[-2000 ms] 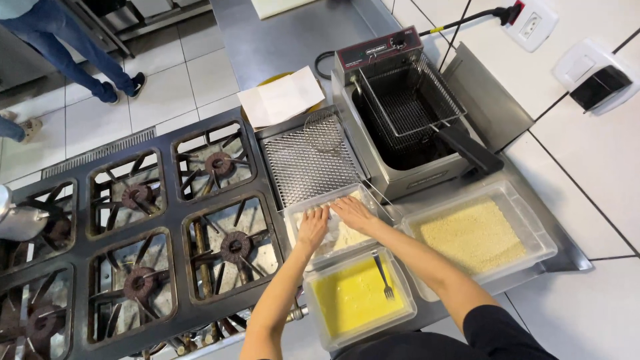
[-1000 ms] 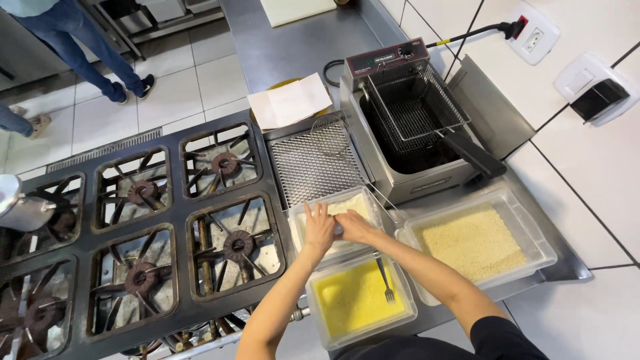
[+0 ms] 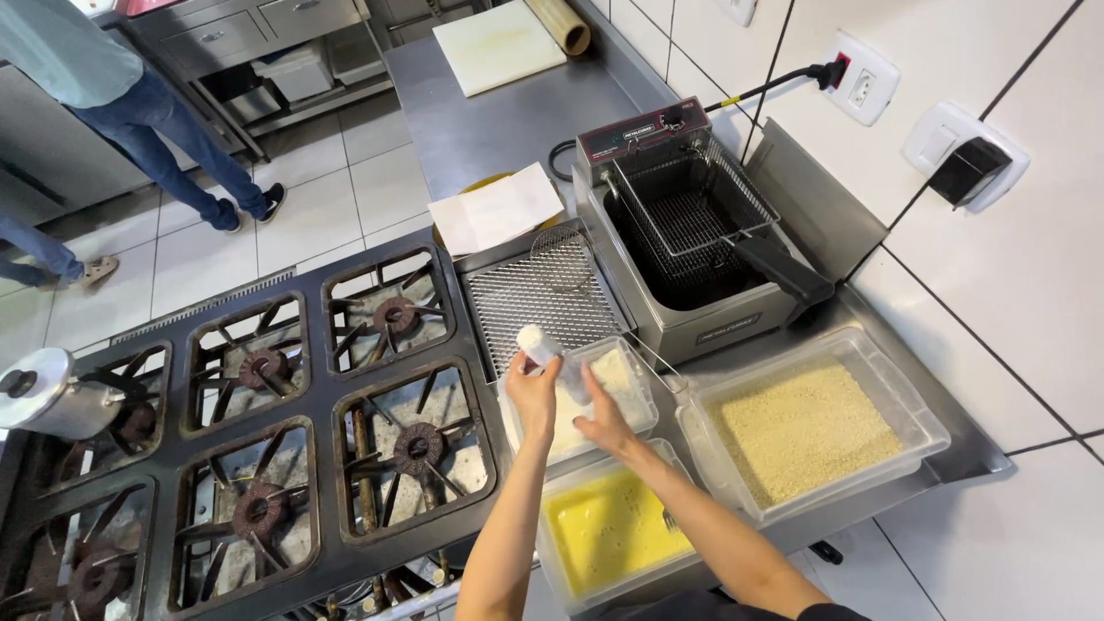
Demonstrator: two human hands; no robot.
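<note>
A pale, flour-coated cylindrical piece of food (image 3: 543, 347) is raised above a clear plastic container of white flour (image 3: 634, 388). My left hand (image 3: 532, 388) grips it near its upper end. My right hand (image 3: 604, 414) is at its lower end, thumb and fingers apart; whether it touches the piece is hard to tell. Nearer my body, a container of yellow beaten egg (image 3: 617, 526) has a fork (image 3: 669, 519) in it, partly hidden by my right forearm. To the right sits a container of breadcrumbs (image 3: 806, 431).
A fryer (image 3: 724, 328) with a wire basket (image 3: 681, 211) stands behind the containers. Beside it are a perforated metal tray (image 3: 539, 302), a wire skimmer (image 3: 562, 259) and white paper (image 3: 496, 211). A gas stove (image 3: 328, 397) holds a metal pot (image 3: 65, 397). A person (image 3: 164, 112) stands beyond.
Both hands were down in the flour container; now they are raised above it with the coated piece showing. The person at upper left appears more fully, as the view has shifted.
</note>
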